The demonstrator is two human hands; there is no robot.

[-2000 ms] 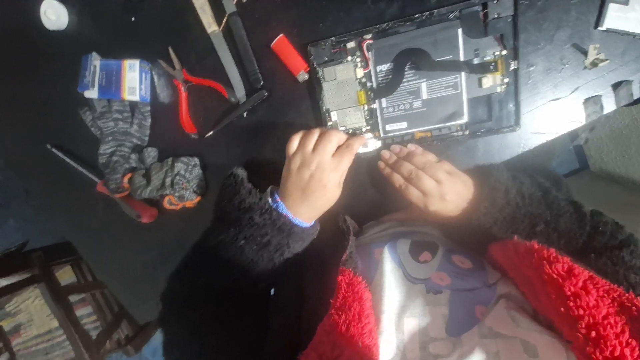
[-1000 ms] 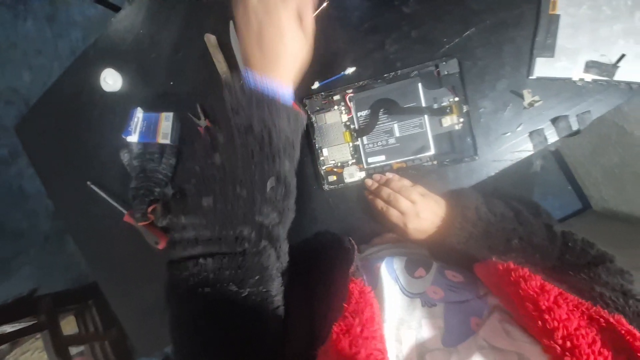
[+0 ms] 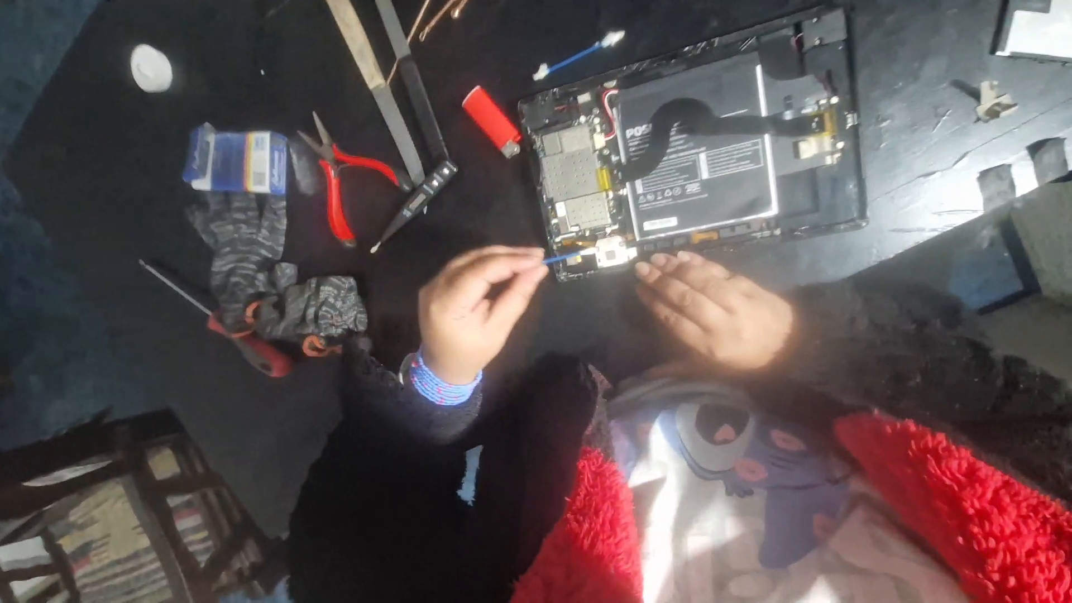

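Note:
My left hand [image 3: 481,310], with a blue bracelet at the wrist, pinches a thin blue cotton swab [image 3: 556,260] between thumb and fingers. The swab reaches over the lower left corner of an opened tablet [image 3: 737,222], close to a small white component [image 3: 614,252]. My right hand [image 3: 716,314] lies palm down at the tablet's lower edge, fingers extended, holding nothing visible. Inside the tablet are a large dark battery [image 3: 720,184], a black ribbon cable [image 3: 670,130] and metal shields [image 3: 574,172]. A second blue swab [image 3: 578,57] lies just above the tablet.
Left of the tablet lie a red lighter [image 3: 492,120], red-handled pliers [image 3: 333,176], a black pen-like tester [image 3: 416,203], a metal strip [image 3: 377,88], grey gloves [image 3: 243,239], a blue packet [image 3: 243,161] and a screwdriver [image 3: 260,350]. A metal scrap [image 3: 994,102] is at right.
My left hand reached toward the far side of the table one second ago; it is back at the tablet's corner, now with a blue swab. My right hand has stayed by the tablet's lower edge.

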